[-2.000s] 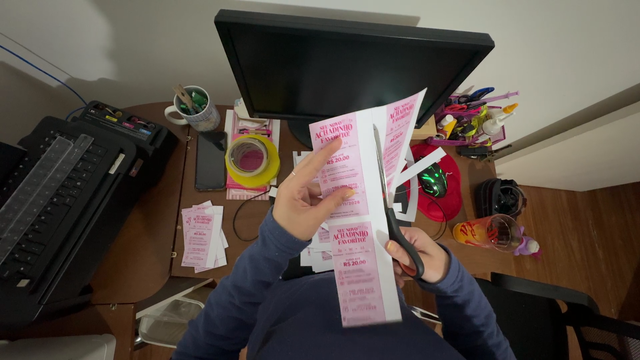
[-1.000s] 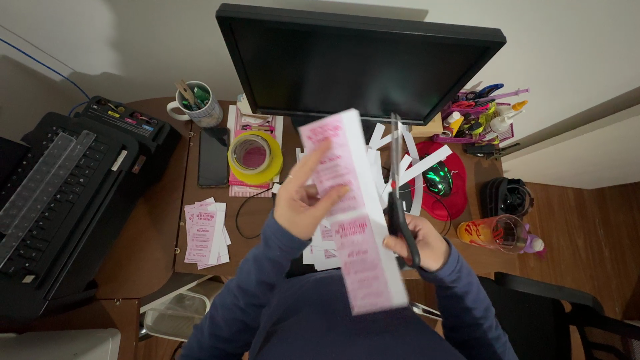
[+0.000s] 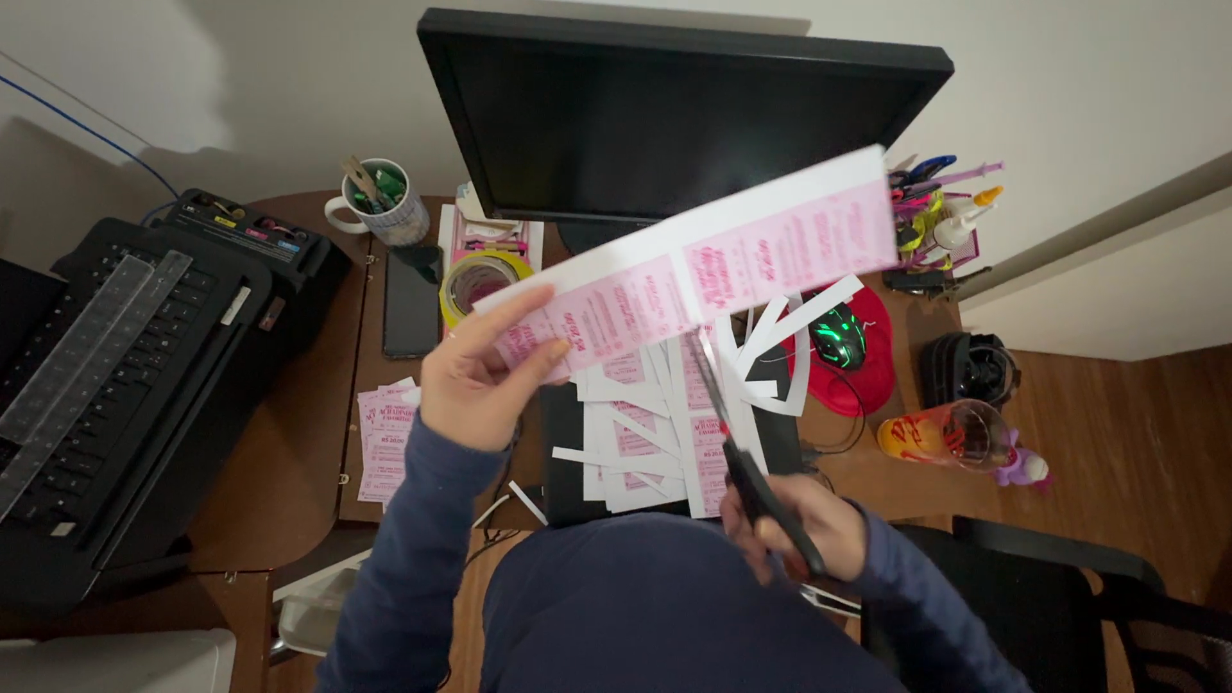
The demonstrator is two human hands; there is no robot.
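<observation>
My left hand (image 3: 491, 371) pinches one end of a long paper strip (image 3: 760, 245) with pink printed panels and a white margin along its upper edge. The strip slants up to the right, in front of the monitor. In my right hand (image 3: 804, 529) are black-handled scissors (image 3: 736, 448), their blade tips at the strip's lower edge near the white gap between two panels. Beneath, on a black surface, lie more printed sheets (image 3: 635, 433) and white paper offcuts (image 3: 804, 322). A stack of pink printed slips (image 3: 387, 452) lies left of them.
A black monitor (image 3: 674, 115) stands behind. To the left are a printer (image 3: 260, 231), a keyboard (image 3: 87, 385), a phone (image 3: 412, 308), a mug (image 3: 385, 207) and a tape roll (image 3: 486, 284). At the right are a mouse (image 3: 835, 337), a plastic cup (image 3: 938, 435) and a pen holder (image 3: 948, 231).
The printed strip has turned from upright to a slant rising rightward. Its free end now points to the upper right. My right hand and the scissors have moved lower and away from the strip's long edge.
</observation>
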